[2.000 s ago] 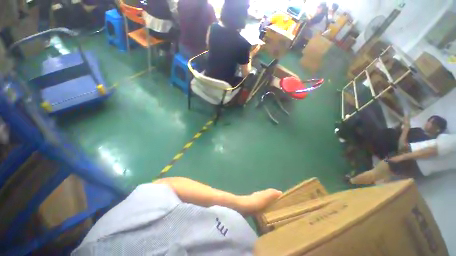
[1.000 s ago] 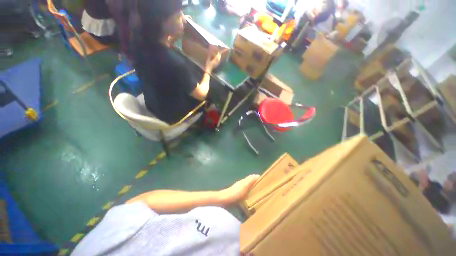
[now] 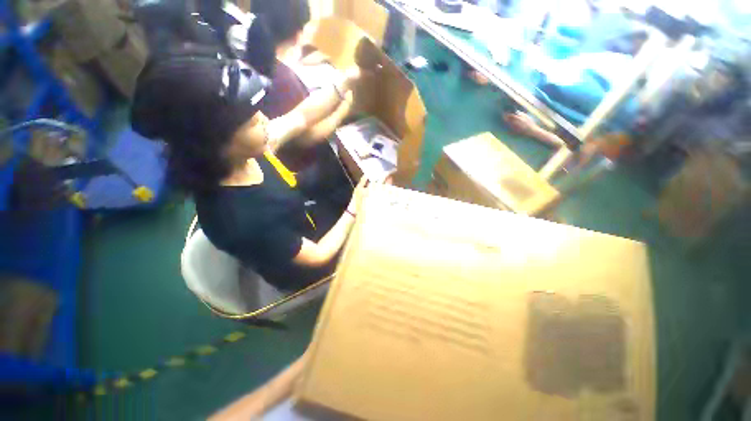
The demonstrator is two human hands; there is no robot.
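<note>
A large brown product carton fills the lower middle and right of the view, close in front of me. Blurred dark print lines and a dark printed block show on its face. My left forearm reaches up from the bottom edge to the carton's lower left side; the left hand itself is hidden behind the carton. My right hand is not in view. The smaller cartons seen earlier beside the big one are not visible.
A seated person is just beyond the carton on a white chair, with another person behind. An open carton stands before them. A closed carton lies by the bench. A blue trolley and blue rack stand left.
The view has moved nearer to the seated person and the bench. The held carton has risen and turned, showing its broad printed face. My left hand has gone out of sight behind it.
</note>
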